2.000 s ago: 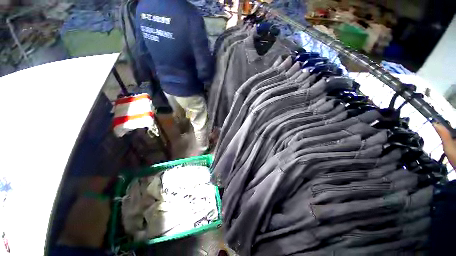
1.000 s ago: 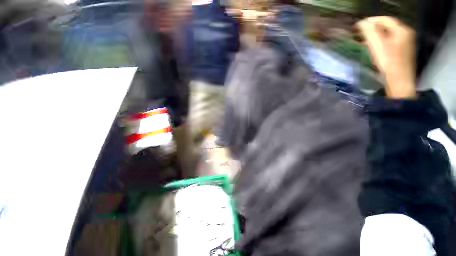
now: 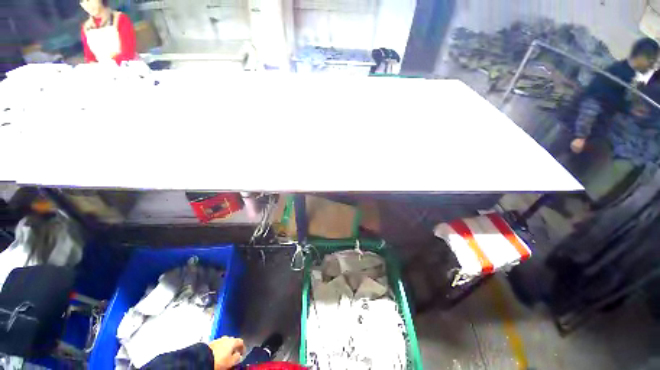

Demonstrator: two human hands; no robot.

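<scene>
My left hand (image 3: 229,353) is low in the picture, in a dark sleeve, at the lower right corner of the blue crate (image 3: 229,289). Its fingers are partly curled; whether it holds anything cannot be told. My right hand is out of the picture. The blue crate holds pale garments (image 3: 170,321). The green basket (image 3: 407,311), to its right, holds more pale cloth (image 3: 356,329). The large white table (image 3: 311,134) stretches across in front.
A black seat or cushion (image 3: 36,303) is at the lower left. A red-and-white striped cloth (image 3: 488,246) lies on a stool at the right. Dark garments (image 3: 608,253) hang at the right edge. A person in red (image 3: 108,36) stands behind the table; another (image 3: 608,90) is at the right.
The view has swung left, from the rack of dark grey shirts to the table and crates. The raised hand and the grey garment close in front have left the picture.
</scene>
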